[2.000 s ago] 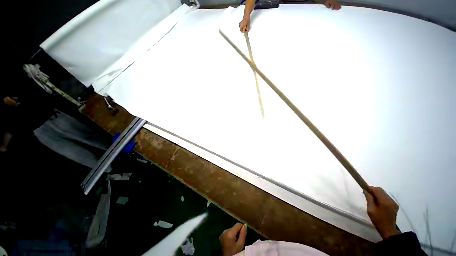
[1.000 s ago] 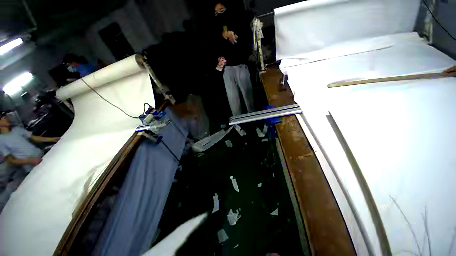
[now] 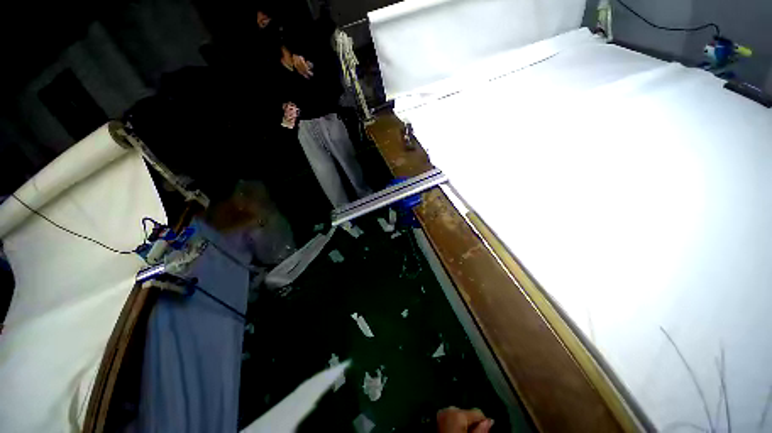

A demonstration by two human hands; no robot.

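Note:
The white fabric ply (image 3: 584, 178) covers the table on the right. A long yellowish wooden stick (image 3: 554, 320) lies along its near edge, beside the bare brown table border (image 3: 487, 296). My left hand (image 3: 465, 420) is small at the bottom edge, left of the table border and mostly cut off; its grip is unclear. My right hand is not in view. The silver rail (image 3: 389, 197) crosses the table's near edge and overhangs it, with a blue clamp (image 3: 408, 201) under it.
A fabric roll (image 3: 474, 42) stands at the table end. A blue and yellow cutter (image 3: 724, 52) is at the far edge. A person (image 3: 322, 127) stands beyond the rail. Scraps (image 3: 373, 385) lie on the green floor. A neighbouring table holds cream cloth (image 3: 68, 313) and another cutter (image 3: 161, 245).
The view has swung left, then partly back right. The long stick has moved from across the cloth to its near edge. My right hand and the helper's stick have left view.

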